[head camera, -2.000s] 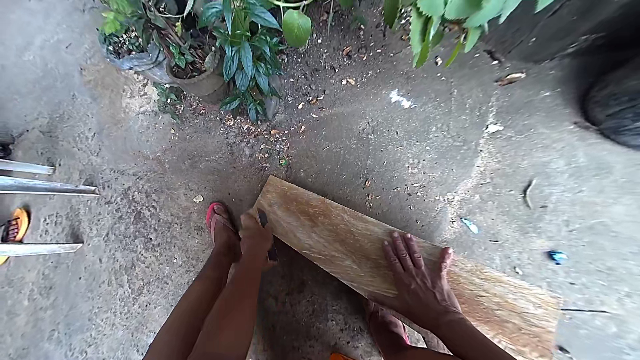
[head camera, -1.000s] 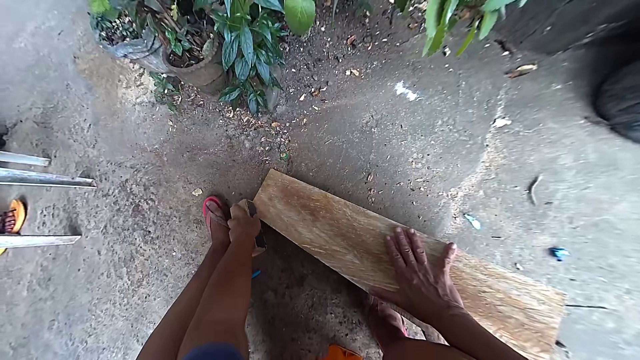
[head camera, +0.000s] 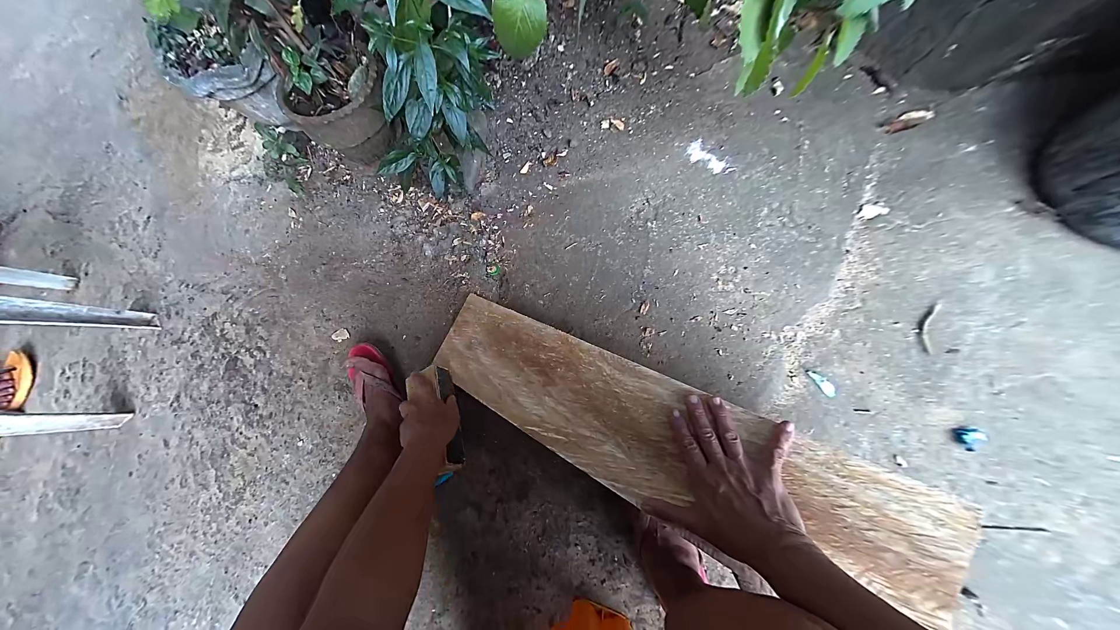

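A long wooden board with rough, streaky grain lies slantwise in front of me, its far end pointing to the upper left. My left hand grips a wooden block with a dark face, held upright beside the board's left end. Fingers partly hide the block, and whether it touches the board's edge I cannot tell. Flat on the middle of the board rests my right hand, fingers spread, holding nothing.
Potted plants stand at the upper left. Pale chair-like legs and another person's foot in an orange sandal are at the left edge. A dark rounded object sits at the right. Small litter dots the concrete.
My left hand and the block have shifted from over the board's left end to beside it. My right hand has stayed on the board.
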